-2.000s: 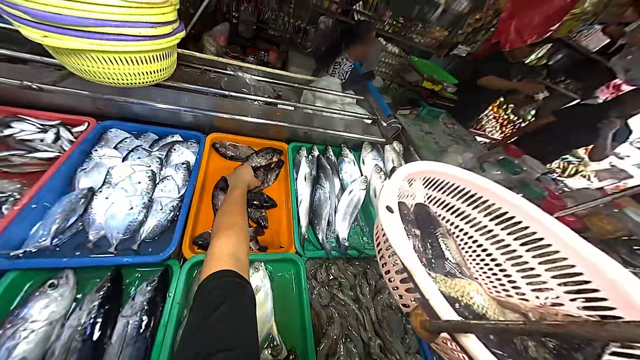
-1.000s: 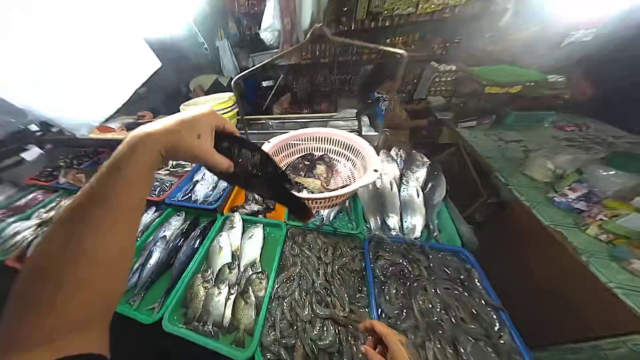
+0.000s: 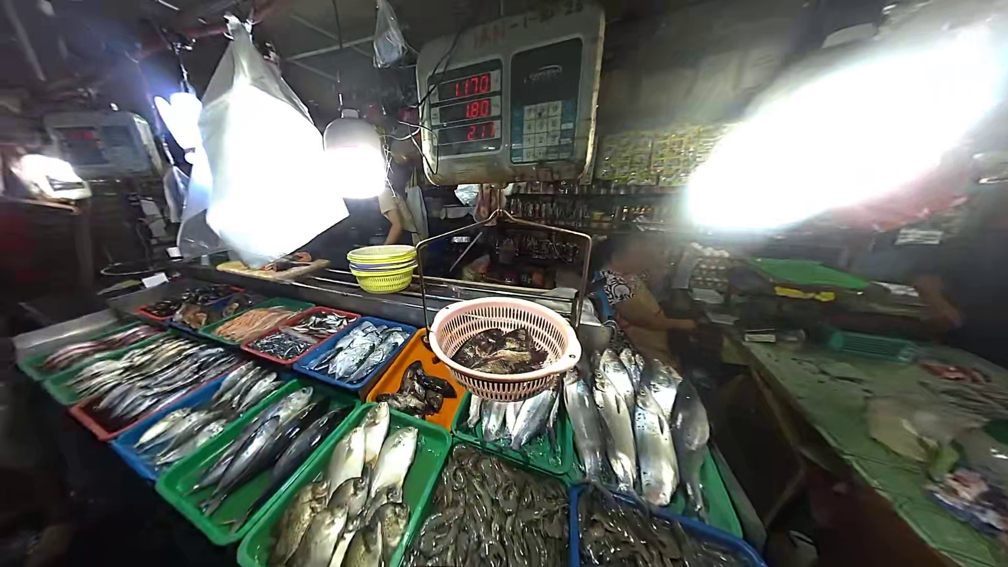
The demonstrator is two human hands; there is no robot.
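Note:
Neither of my hands is in view. A pink plastic basket (image 3: 504,386) holding dark fish (image 3: 504,351) hangs by a metal frame (image 3: 587,272) under a digital hanging scale (image 3: 508,94) with lit red digits. Below and left of it, an orange tray (image 3: 383,381) holds dark fish. Behind the basket's lower edge, a green tray holds silvery fish (image 3: 534,419). Nearer are a green tray (image 3: 435,441) of pale fish, a heap of grey shrimp (image 3: 496,512) and a blue tray (image 3: 573,520) of more shrimp. Large silver fish (image 3: 655,441) lie to the right.
More fish trays stretch left, among them a blue tray (image 3: 302,365). Stacked yellow baskets (image 3: 383,278) stand behind them near a metal rail. A person (image 3: 630,303) is behind the stall. A green-topped table (image 3: 835,417) stands right. Bright lamps (image 3: 354,153) and a plastic bag (image 3: 252,142) hang above.
My hands have left the view; a second ago one held a dark fish beside the basket and the other was above the shrimp. The view has tilted up, bringing in the scale.

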